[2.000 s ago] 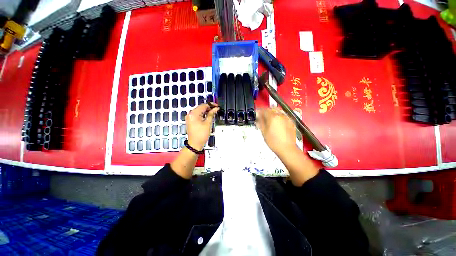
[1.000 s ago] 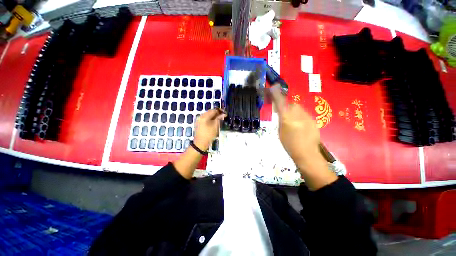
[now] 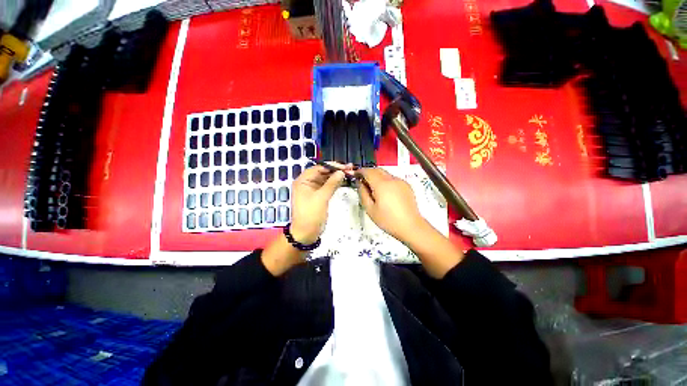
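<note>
Several black oval tubes (image 3: 351,136) lie side by side, their far ends in the blue plastic bin (image 3: 347,74). My left hand (image 3: 317,197) and my right hand (image 3: 386,197) meet at the tubes' near ends, fingertips almost touching. My left fingertips pinch a small dark piece (image 3: 325,164). My right fingers are bent at the tube ends; whether they grip anything is too small to tell. The hammer (image 3: 433,170) lies right of the bin. The parts tray (image 3: 245,167) with rows of dark oval inserts lies left of it.
A dark handheld tool (image 3: 401,98) lies beside the bin. Tube stacks stand at far left (image 3: 79,136) and far right (image 3: 618,98). A metal post (image 3: 331,30), white rag (image 3: 369,21) and cardboard box (image 3: 303,27) are behind the bin. Paper labels (image 3: 465,93) lie on the red sheeting.
My right hand swung the hammer over the tubes a second ago. The hammer now lies on the bench and my right hand has come in beside my left at the tube ends.
</note>
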